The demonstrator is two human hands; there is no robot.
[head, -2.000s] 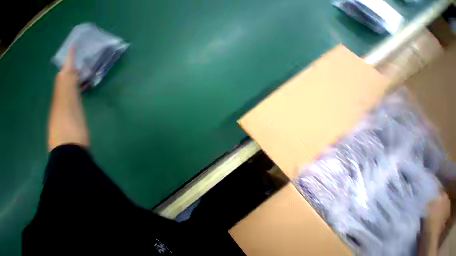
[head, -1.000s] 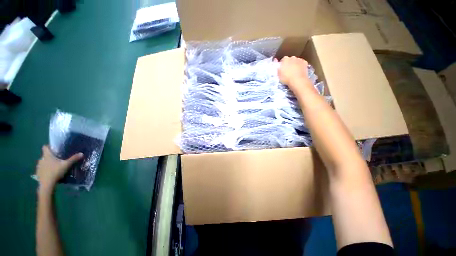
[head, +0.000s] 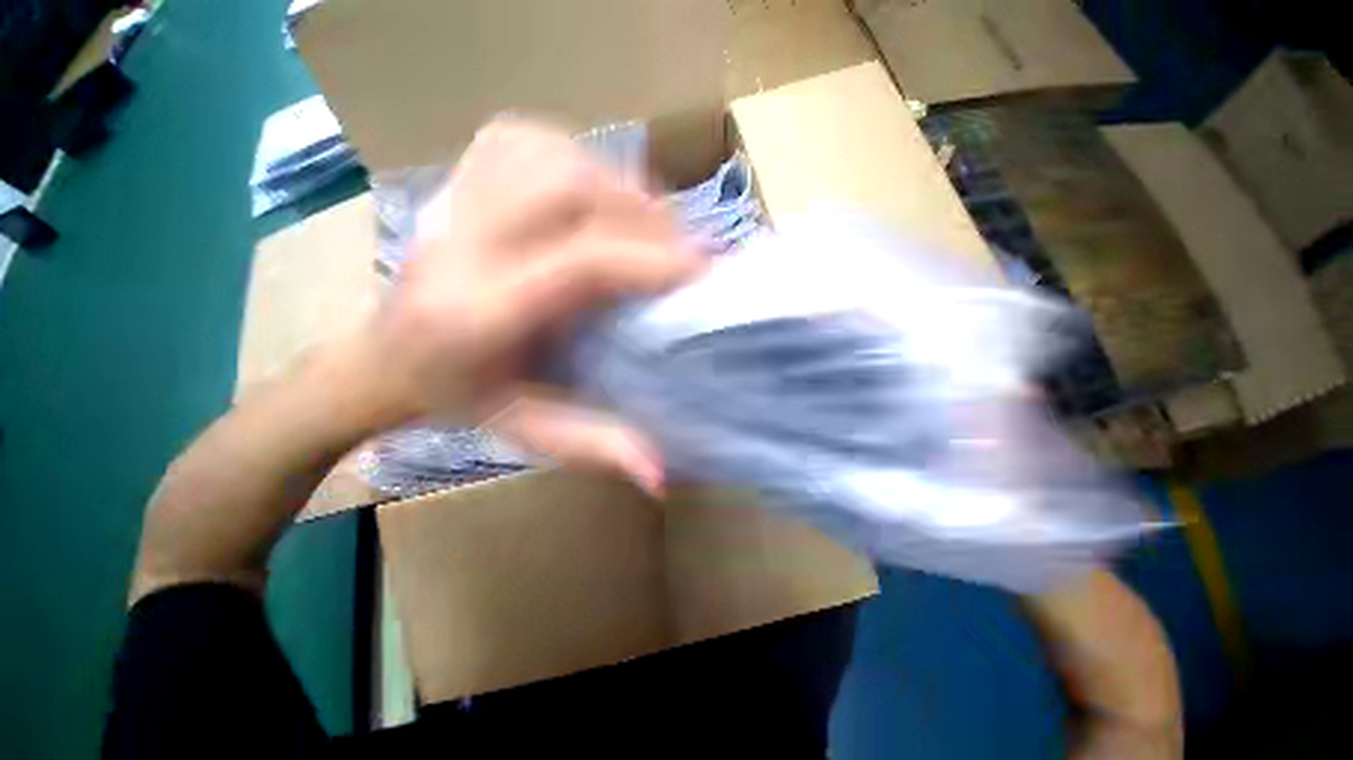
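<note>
My left hand (head: 519, 282), blurred, is raised over the open carton (head: 519, 594) and grips the left end of several bubble bags (head: 846, 394) with dark items showing through. The bags are blurred by motion and held in the air above the carton's right side. My right hand (head: 1083, 609) is at their lower right end; the bags hide its fingers. Packed bubble bags (head: 445, 459) stand in the carton, mostly hidden behind my left hand and the held bags.
The green table (head: 163, 178) runs along the left, with a bagged stack (head: 301, 152) on it beside the carton. Another open carton (head: 1128, 267) with dark contents stands at the right. The blue floor (head: 950, 676) shows at the lower right.
My left hand has moved from the table to above the carton. My right hand has come out of the carton to the lower right. Bubble bags are now held up between them.
</note>
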